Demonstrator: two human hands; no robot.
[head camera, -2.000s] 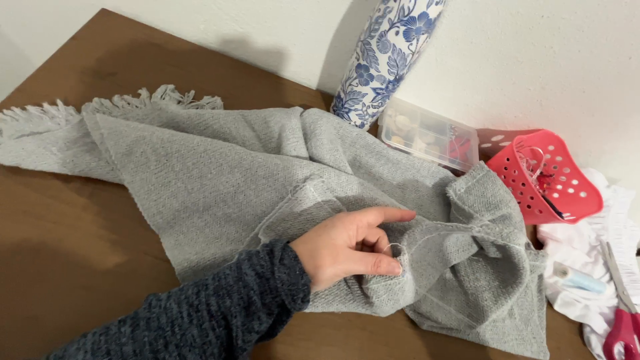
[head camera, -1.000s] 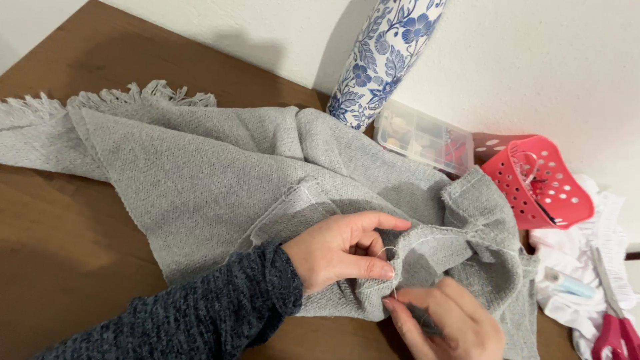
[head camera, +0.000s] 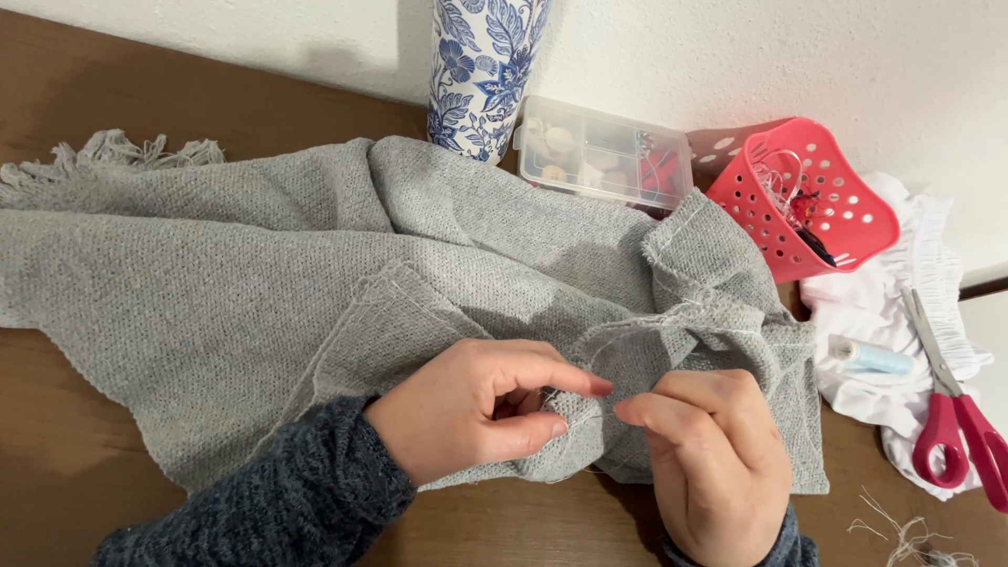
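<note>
A grey woven cloth (head camera: 260, 299) with a fringed end lies across the brown table. Near its lower right part, my left hand (head camera: 488, 409) pinches a seam edge, with the index finger stretched out. My right hand (head camera: 709, 457) is just to the right, thumb and index finger closed together at a thin pale thread that runs from the cloth. A needle cannot be made out between the fingertips. Light stitching shows along the folded edges of the cloth.
Behind the cloth stand a blue-and-white floral tumbler (head camera: 484, 79), a clear compartment box with buttons (head camera: 602, 153) and a red perforated basket (head camera: 819, 197). At right, scissors (head camera: 945, 402) and a light blue thread spool (head camera: 878, 358) rest on white fabric (head camera: 854, 303). Loose threads (head camera: 906, 535) lie below.
My right hand, out of view two seconds ago, came in beside the left hand and now is a little to its right. My left hand stays at the cloth. The view has shifted.
</note>
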